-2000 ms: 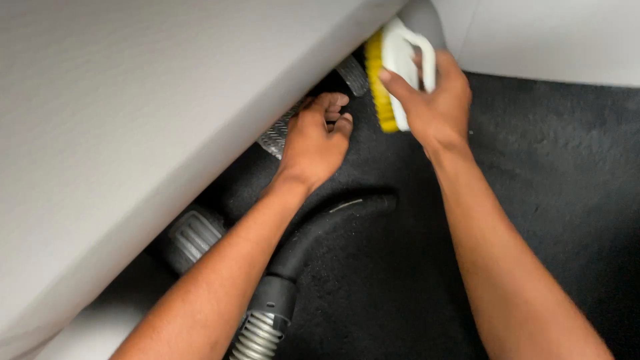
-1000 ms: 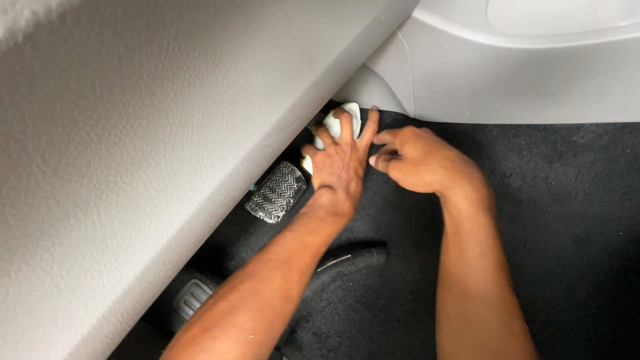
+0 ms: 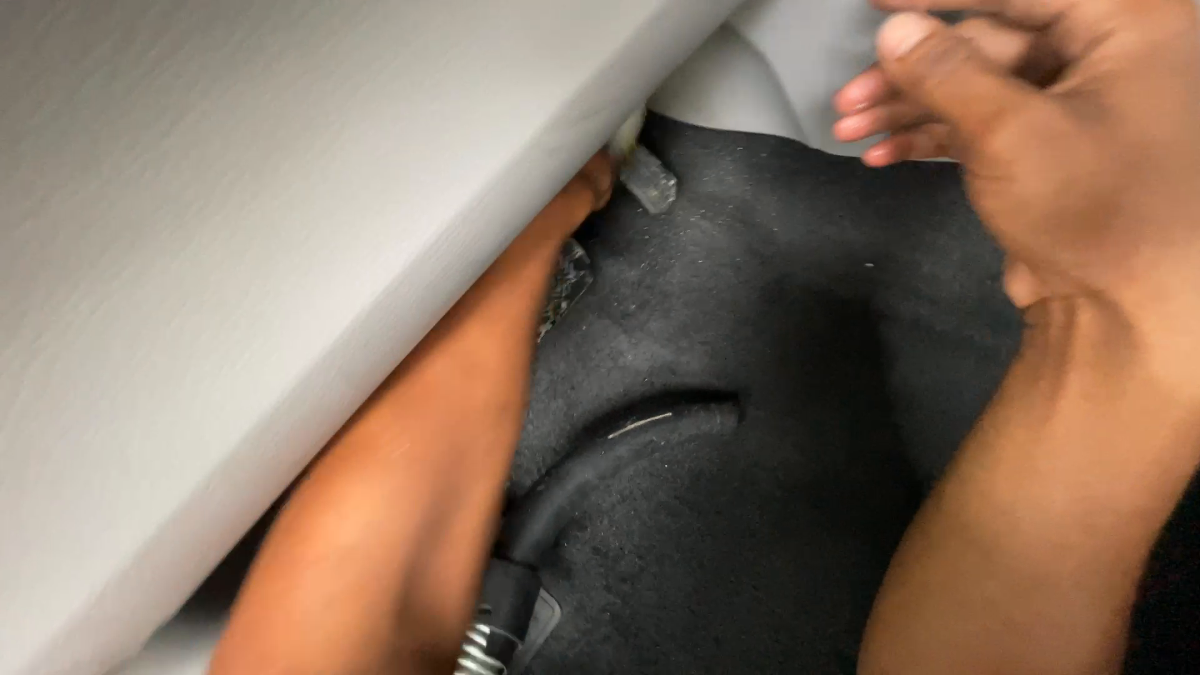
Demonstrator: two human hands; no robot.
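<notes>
My left hand (image 3: 595, 183) reaches under the pale grey dashboard panel (image 3: 337, 234), and most of it is hidden there. Beside its visible edge is a small whitish-yellow part (image 3: 628, 131), probably of the scrub brush; whether the hand grips it cannot be told. A worn pedal (image 3: 649, 180) hangs just right of that hand, and a patterned pedal (image 3: 567, 286) shows partly behind the forearm. My right hand (image 3: 1022, 122), blurred and cut off by the top edge, is raised at the upper right with loosely bent fingers and nothing visible in it.
On the black carpeted floor (image 3: 797, 562) lies a curved black vacuum nozzle (image 3: 637, 450), joined to a ribbed hose (image 3: 480, 647) at the bottom. Grey trim (image 3: 731, 84) borders the carpet at the top. The panel's long edge runs diagonally above my left arm.
My left hand, on the white brush a second ago, has moved further under the panel. My right hand has moved away from it, up and to the right. The view has shifted closer.
</notes>
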